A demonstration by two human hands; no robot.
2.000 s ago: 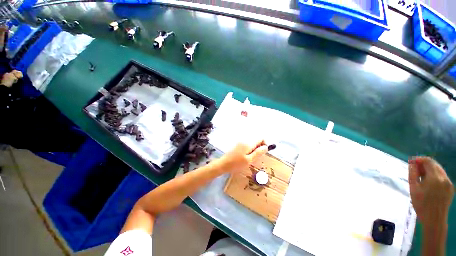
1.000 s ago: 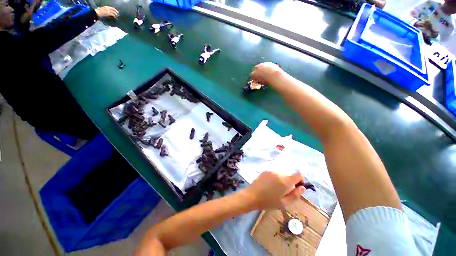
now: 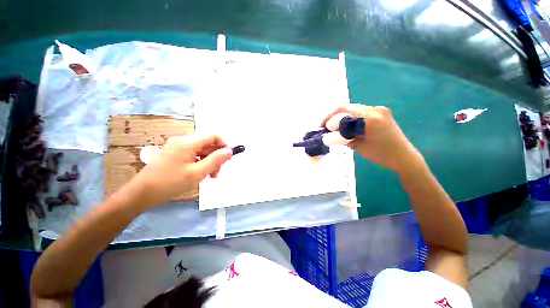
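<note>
My left hand pinches a small dark plastic part between thumb and fingertips, above the left part of the white board. My right hand holds a black-and-white product body, its thick black end to the right and its narrow dark tip pointing left. The black holding block sits on the board, partly behind the product. The two parts are apart. The cardboard pad lies left of the board, with brown spots. A white disc on it is partly covered by my left hand.
Loose dark parts lie heaped at the left, beside the black tray's edge. A small bottle is on the cover's far left corner. Another lies on the green bench at right. Blue crates are below the bench.
My right hand reached to a product on the belt and is now back over the white board with a product. My left hand still holds a small dark part. The view has swung right.
</note>
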